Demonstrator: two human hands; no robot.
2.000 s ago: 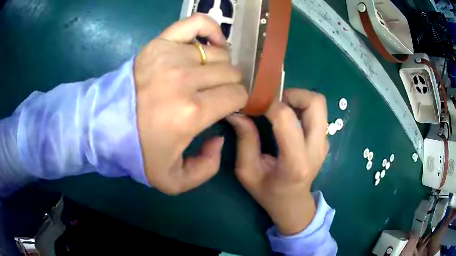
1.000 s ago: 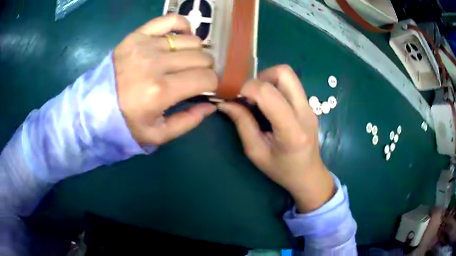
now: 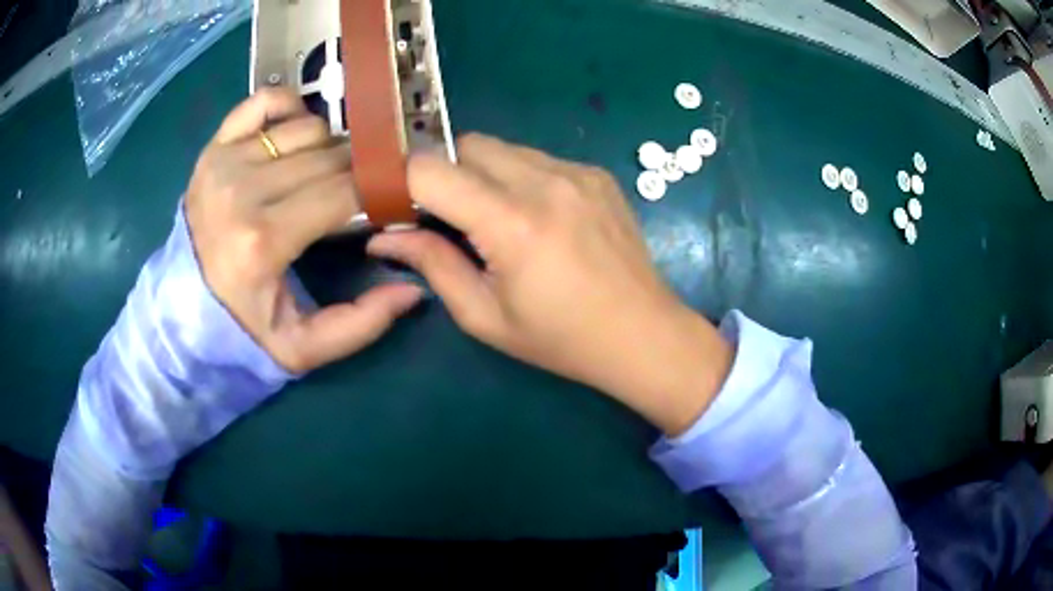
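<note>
A cream housing (image 3: 273, 46) stands at the top left of centre, cut off by the top edge. Its open side shows part of a round dark opening with a cream cross. A brown strap (image 3: 372, 104) runs lengthwise over it. My left hand (image 3: 277, 219), with a ring, holds the housing's near left side, its thumb apart below. My right hand (image 3: 531, 242) pinches the strap's near end against the housing, thumb below and fingers above. What lies between the fingertips is mostly hidden. White round caps (image 3: 673, 167) lie loose to the right.
More white caps (image 3: 849, 178) lie farther right. A clear plastic bag (image 3: 144, 69) is at the upper left. A pale metal strip (image 3: 831, 44) crosses the back of the green bench. Other cream housings (image 3: 1025, 387) stand at the right edge, near a dark sleeve (image 3: 981, 520).
The view has swung right, so housing and hands appear farther left and the plastic bag shows more. My right hand has turned flatter, its fingers now across the strap's near end.
</note>
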